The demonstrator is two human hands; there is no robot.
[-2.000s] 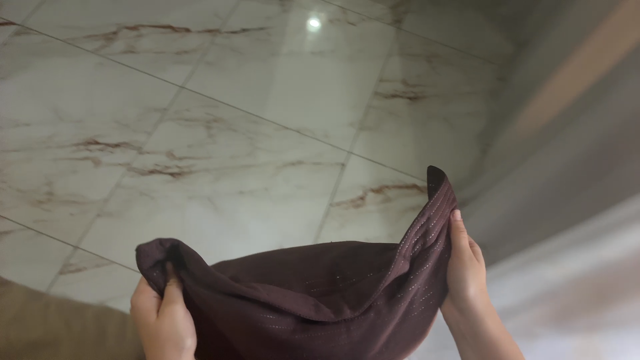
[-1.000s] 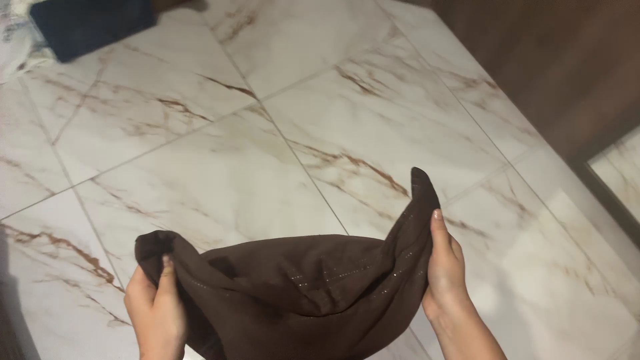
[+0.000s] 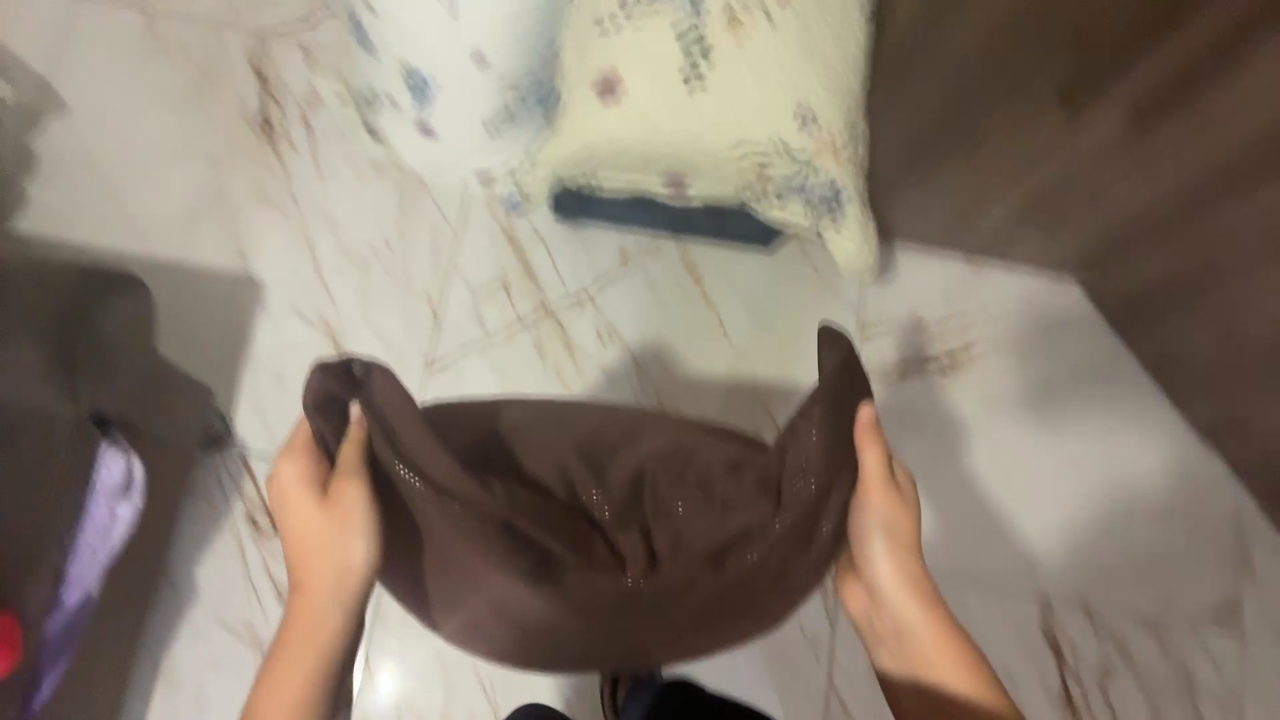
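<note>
A dark brown cloth (image 3: 600,600) with small shiny dots hangs in a sagging curve between my two hands. My left hand (image 3: 335,500) pinches its bunched left end, thumb on the near side. At the other end my right hand (image 3: 885,500) grips the raised edge, with a pointed corner standing up above the fingers. The cloth's middle droops in folds over the marble-patterned floor. Its far edge runs nearly level between the hands.
Beyond the cloth lies a cream floral pillow (image 3: 720,110) on a dark blue flat thing (image 3: 665,217), beside a white floral fabric item (image 3: 460,80). A brown wooden surface (image 3: 1080,130) stands at the right. Dark and purple items (image 3: 100,530), blurred, are at the left.
The view has swung a lot, bringing the floral pillow into sight. Both hands still hold the cloth by its two ends, much as before.
</note>
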